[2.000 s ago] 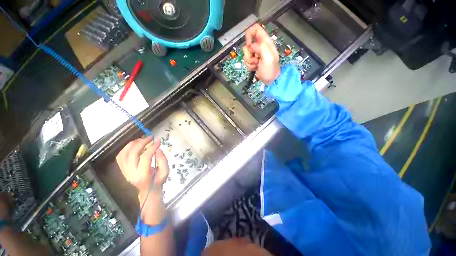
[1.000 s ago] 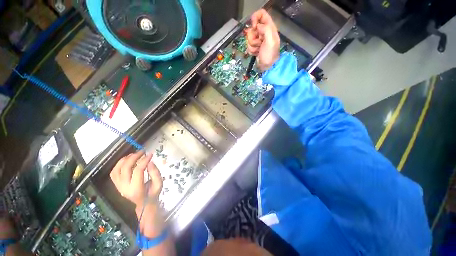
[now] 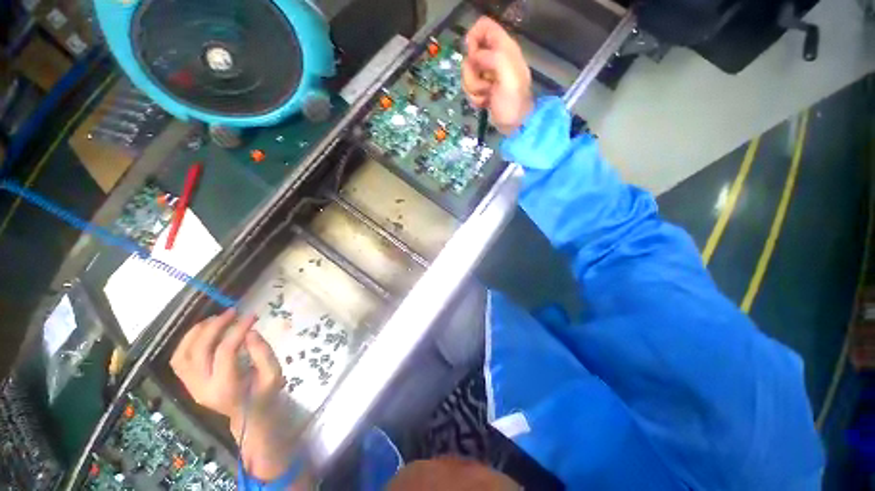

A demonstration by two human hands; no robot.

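Note:
My right hand [image 3: 499, 79] is closed around a slim dark hand tool [image 3: 483, 125], which points down over the green circuit boards [image 3: 451, 163] in the upper carrier tray. Orange and white parts show on these boards. My left hand [image 3: 225, 364] is at the left edge of the pale tray floor [image 3: 297, 288], fingers curled and thumb near the forefinger; whether it pinches a small part cannot be seen. Small dark components [image 3: 317, 345] lie scattered to the right of my left hand. A blue strap [image 3: 264, 479] is on my left wrist.
A silver rail [image 3: 413, 321] runs diagonally between me and the trays. More boards [image 3: 149, 432] sit at the lower left. A turquoise fan [image 3: 219, 59], a red pen [image 3: 182, 206] on white paper [image 3: 158, 278], a plastic bag [image 3: 72, 340] and a coiled blue cord [image 3: 115, 240] lie beyond.
The trays, fan and bench have shifted left in view. My right hand stays closed on the tool over the boards. My left hand now appears farther left and lower, beside the scattered components.

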